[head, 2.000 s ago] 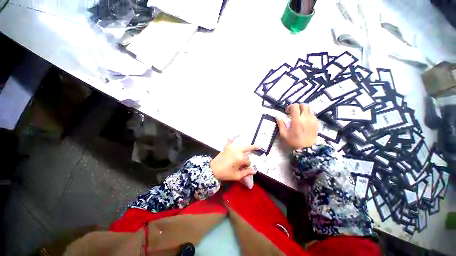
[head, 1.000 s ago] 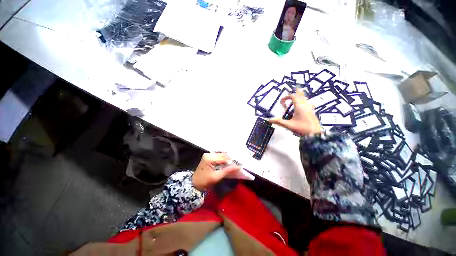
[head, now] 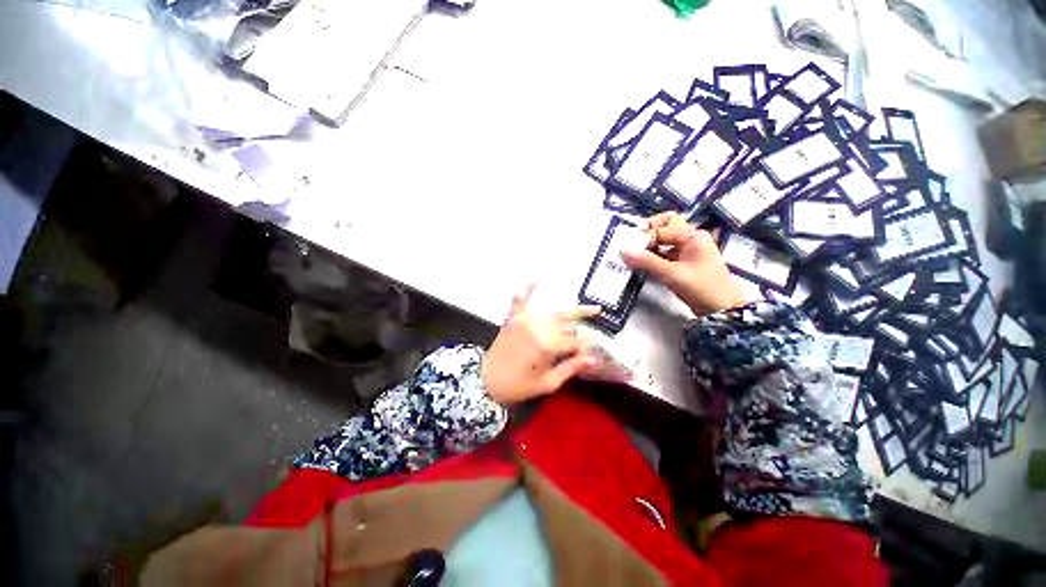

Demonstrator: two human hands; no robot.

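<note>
A black tag lies near the table's front edge with a white label over its middle, leaving a dark border. My right hand is at the tag's upper right, thumb and fingertips closed around the label's edge; the fingers hide that corner. My left hand is at the lower left, with a fingertip at the tag's lower end. A pale label strip shows under its thumb, partly hidden. Whether more tags lie under the top one is hard to tell.
A large loose heap of labelled tags spreads to the right, close to my right hand and sleeve. White sheets and clear plastic lie at upper left. A brown box stands at far right. A bit of green ring shows at the top edge.
My right hand has come down from the heap's near edge to the tag. My left hand has moved up and right to it. The bare dark tag now has a white label over it.
</note>
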